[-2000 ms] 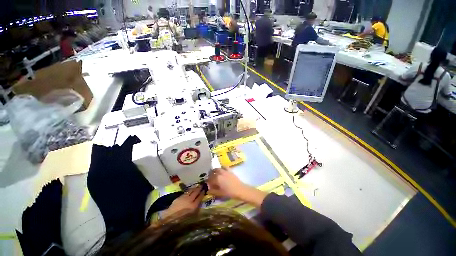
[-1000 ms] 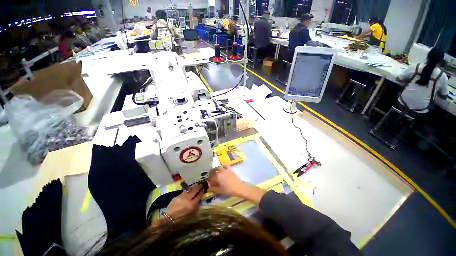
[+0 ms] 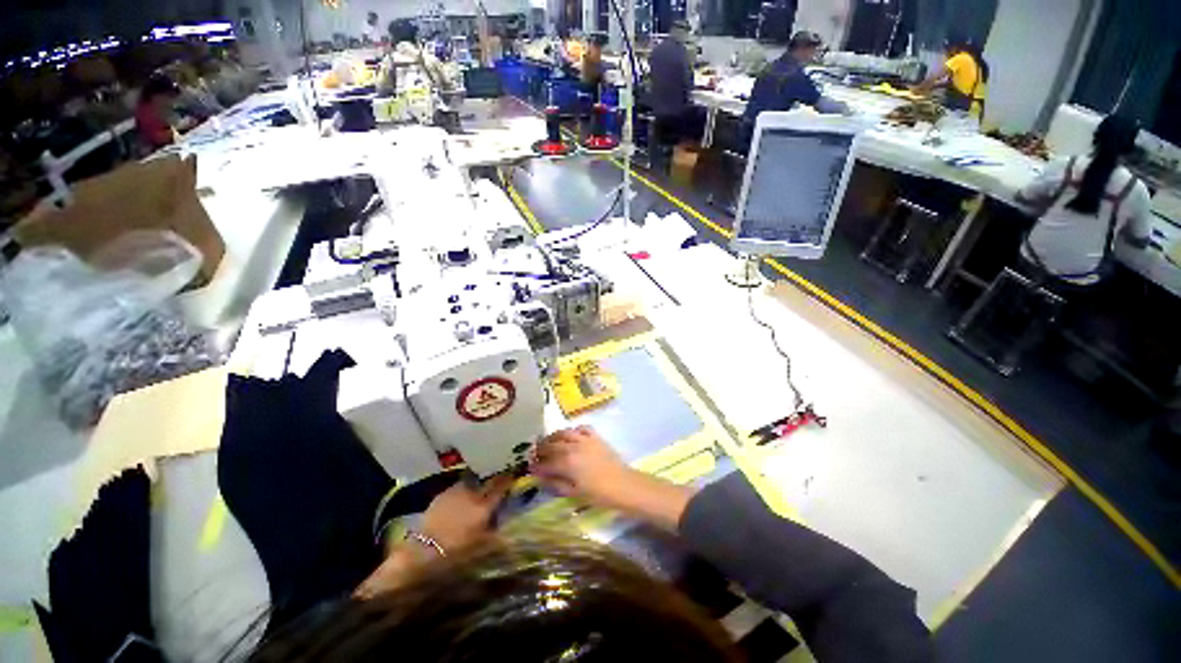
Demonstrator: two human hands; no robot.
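The white sewing machine head (image 3: 469,369) with a round red logo stands in front of me. My left hand (image 3: 456,513) lies just below it, its fingertips near the needle area, with a bracelet at the wrist. My right hand (image 3: 573,464) is at the right side of the needle area, fingers bent together. Something small and dark shows between the fingertips, but fingers and machine hide the needle and most of the fabric. A black band (image 3: 417,497) curves beside my left hand. The stack of black cut pieces (image 3: 295,479) lies left of the machine.
A second black stack (image 3: 101,570) is at far left, below a clear plastic bag (image 3: 110,337). A yellow block (image 3: 587,386) lies right of the needle. Red-handled snips (image 3: 789,425) and a screen (image 3: 793,184) are further right. My hair covers the bottom centre.
My left hand has moved slightly left and away from the needle, and its bracelet shows more. My right hand stays beside the needle. The whole view has shifted slightly.
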